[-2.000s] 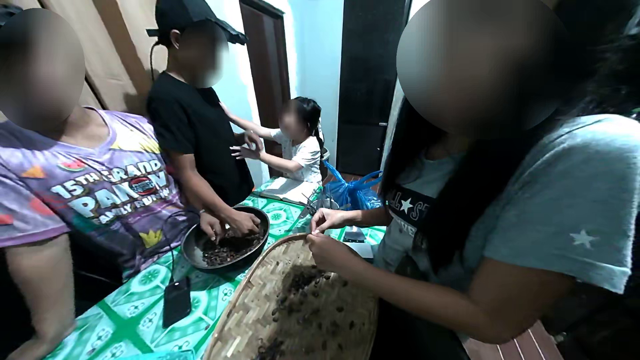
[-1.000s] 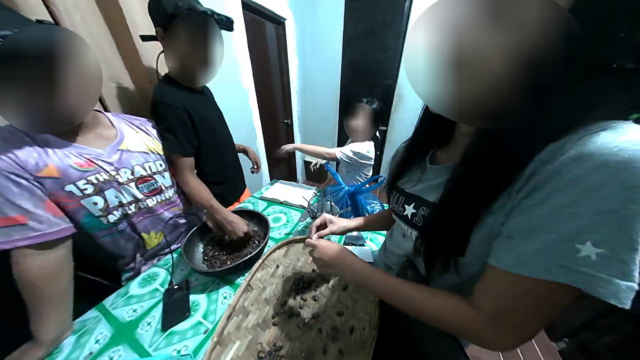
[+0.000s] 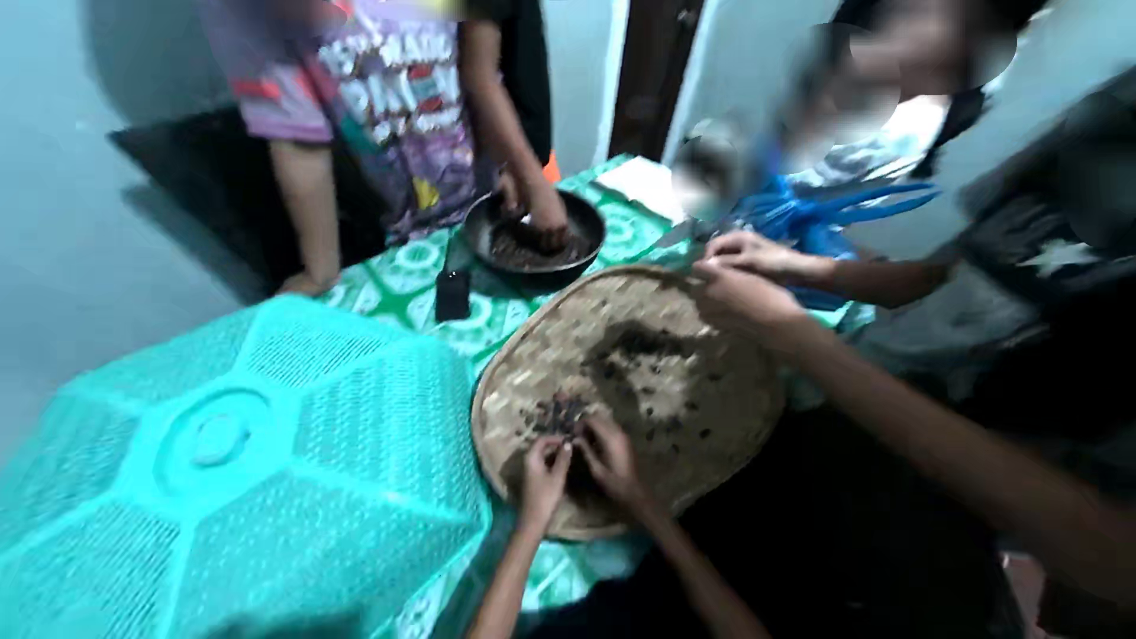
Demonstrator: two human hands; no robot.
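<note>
A round woven bamboo tray (image 3: 524, 373) lies on the patterned green tablecloth, with small dark beans or seeds (image 3: 559, 413) scattered over it. My left hand (image 3: 546, 475) is over the tray's near part, its thumb and fingertips drawn together. Close beside it, my right hand (image 3: 612, 457) has its fingers bent toward the left fingertips. Both are at the near edge of a small dark pile. Whether a seed is between the fingertips is too blurred to tell.
A turquoise plastic mesh food cover (image 3: 222, 435) stands left of the tray. Beyond are a dark pan (image 3: 590, 232) with a person's hands in it, a black phone-like device (image 3: 453, 295) and a blue plastic bag (image 3: 799, 213). Another person's hands reach over the tray's far right.
The view has swung down and left, bringing both my hands and the turquoise cover into sight. The person at the pan now has both hands in it, where one was a second ago.
</note>
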